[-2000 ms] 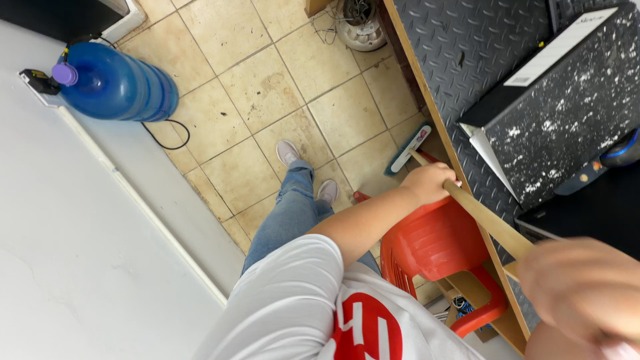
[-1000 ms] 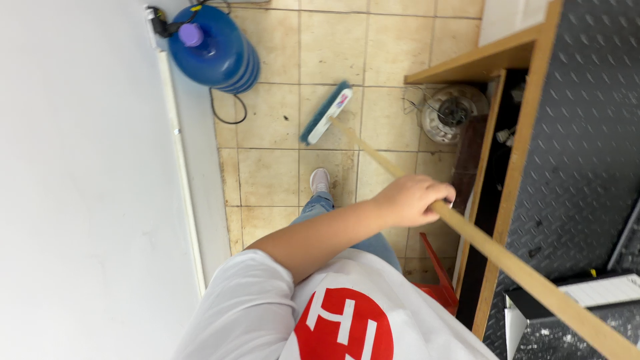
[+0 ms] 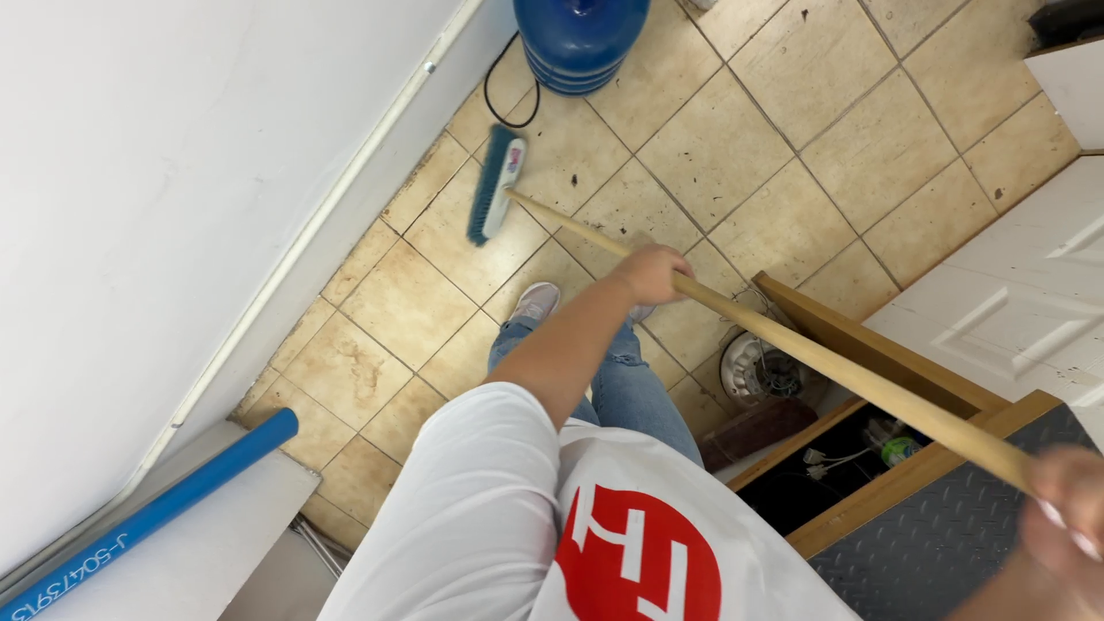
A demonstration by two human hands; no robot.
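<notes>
My left hand [image 3: 654,274] is closed around the middle of a long wooden broom handle [image 3: 802,345]. Blurred at the right edge, my right hand [image 3: 1068,509] grips the handle's upper part. At the far end the broom head [image 3: 498,185], white with blue-green bristles, rests on the tiled floor beyond my feet and left of centre. It lies near the wall, just below a black cable loop [image 3: 512,86]. Small dark bits of debris [image 3: 574,180] are scattered on the tiles to its right.
A blue water jug [image 3: 580,43] stands at the top by the white wall [image 3: 216,129]. Wooden furniture with a black textured top [image 3: 931,535] is at lower right, a round metal appliance [image 3: 759,366] beside it. A blue tube [image 3: 155,517] lies at lower left; a white panelled door [image 3: 1000,319] is at right.
The broom head has moved from beside the furniture, across the floor, to near the wall and the jug's cable. Both hands are still on the handle. The view has shifted and turned.
</notes>
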